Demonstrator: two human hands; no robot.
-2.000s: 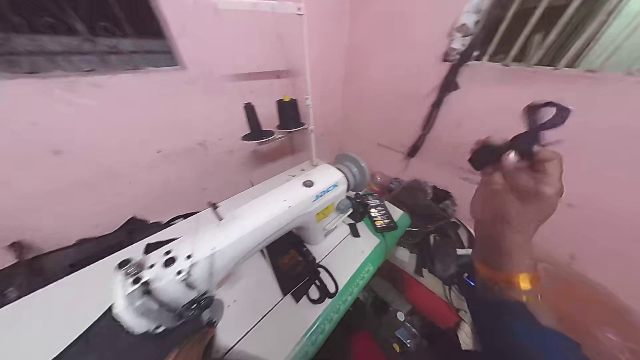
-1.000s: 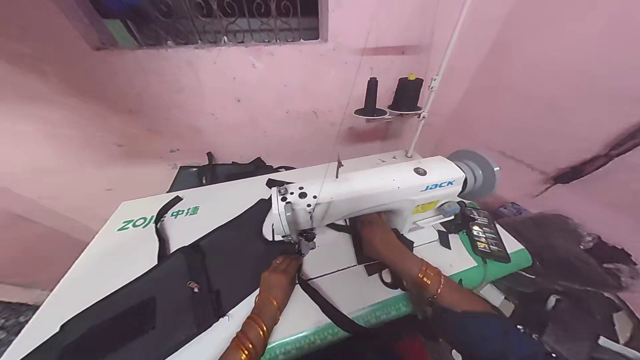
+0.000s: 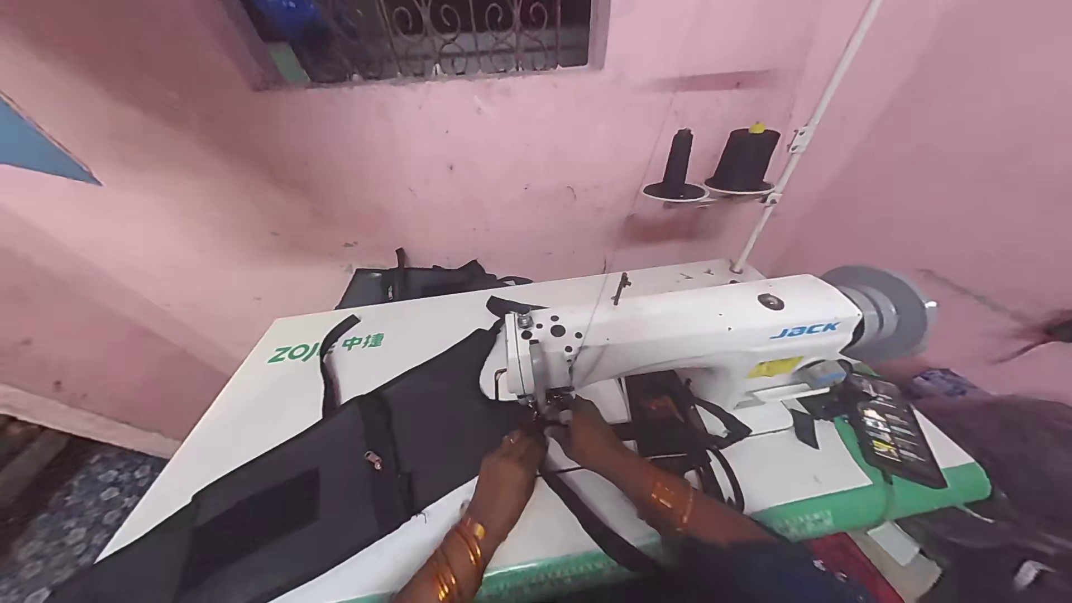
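Observation:
A white Jack sewing machine [image 3: 670, 335] stands on a white table. Black fabric with straps and a zipper pull [image 3: 293, 486] spreads left from its needle area. At the presser foot, my left hand [image 3: 511, 469] presses on the edge of that fabric, fingers bent. My right hand [image 3: 590, 435] is just right of the foot, its fingertips at the fabric edge and a strap; its exact grip is hidden. A black strap [image 3: 595, 519] hangs from the hands over the table's front edge. Scissors with black handles [image 3: 724, 477] lie by my right forearm, partly covered.
Two black thread cones [image 3: 744, 159] stand on a holder behind the machine. A black control panel [image 3: 896, 427] sits at the table's right end. More black pieces [image 3: 419, 280] lie at the back edge. Dark cloth [image 3: 988, 469] is heaped at the right, beside the handwheel [image 3: 879, 310].
My right hand, raised with a dark strip two seconds ago, went under the machine arm and is now at the presser foot beside my left hand. The view has swung left.

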